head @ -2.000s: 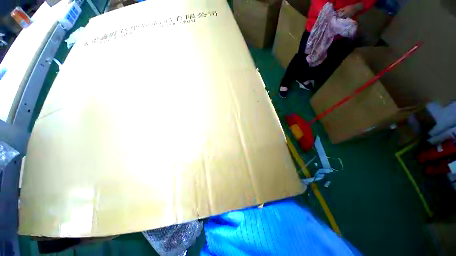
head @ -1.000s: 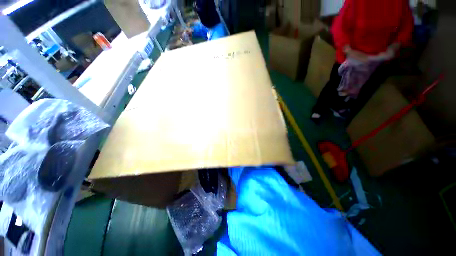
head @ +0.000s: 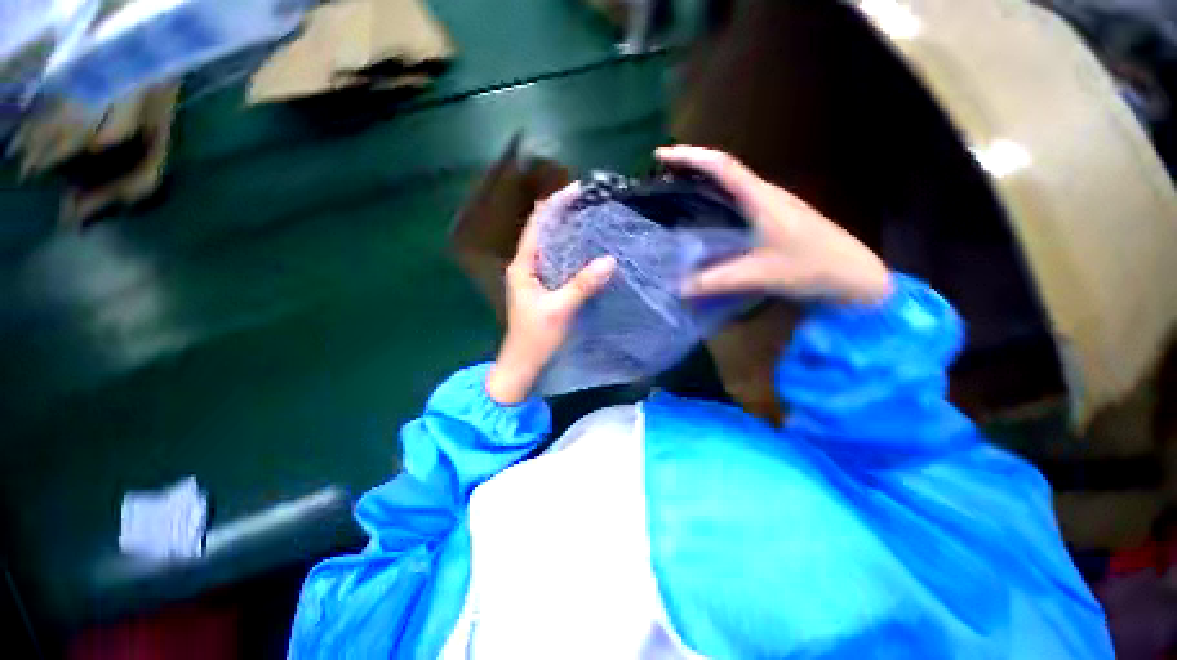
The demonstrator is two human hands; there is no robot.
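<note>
A bubble bag with a dark part in its upper end is held between both hands in front of my body. The film is clear-grey and wrinkled. My left hand grips its left side, thumb on the near face. My right hand grips its right side, with the fingers over the dark part. The bag is a little blurred, and how far the part sits inside cannot be told.
A large carton with a dark inside stands at the right. A smaller brown carton is behind my left hand. Brown cardboard pieces lie at the upper left. White slips lie at the lower left over green floor.
The view has turned down towards my body. Both hands are now in view, holding the bagged part. The large carton has shifted to the right side, and the person in red is out of view.
</note>
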